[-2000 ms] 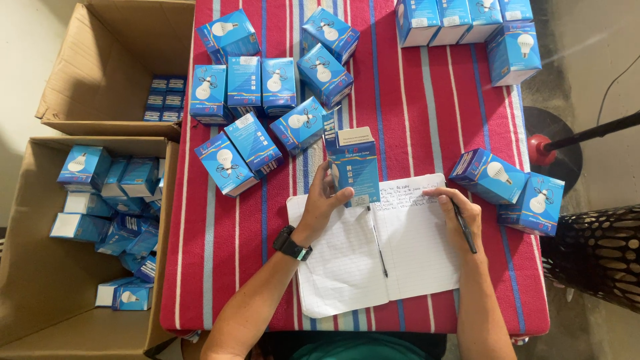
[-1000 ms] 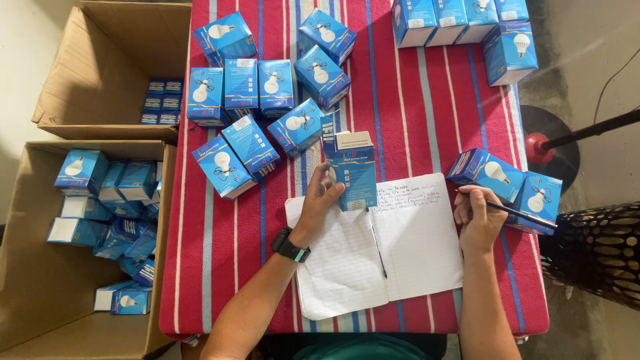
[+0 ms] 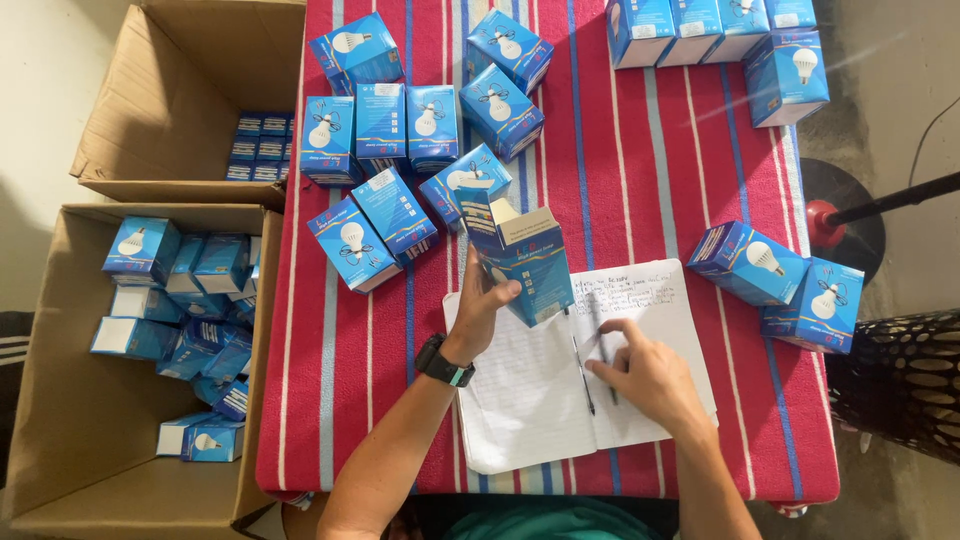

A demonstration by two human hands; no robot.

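My left hand (image 3: 480, 304) holds an LED lamp box (image 3: 534, 270) of blue card, its top flaps raised, over the left page of an open notebook (image 3: 517, 405). Over the right page, my right hand (image 3: 645, 367) has thumb and forefinger apart beside a dark pen (image 3: 604, 349), which looks blurred; whether the fingers touch it I cannot tell. A second pen (image 3: 583, 375) lies along the notebook's fold. Handwriting covers the top of the right page. Several closed lamp boxes (image 3: 431, 127) stand and lean on the striped cloth beyond my left hand.
Two lamp boxes (image 3: 750, 262) sit at the table's right edge, and a row of them (image 3: 694, 30) at the far right. Left of the table are two cardboard cartons (image 3: 135, 495) with more lamp boxes inside. A black stand with a red collar (image 3: 825, 223) is on the right.
My right hand has moved left from beside the right-hand boxes to the middle of the notebook, and its grip on the pen has loosened. The box in my left hand is now tilted.
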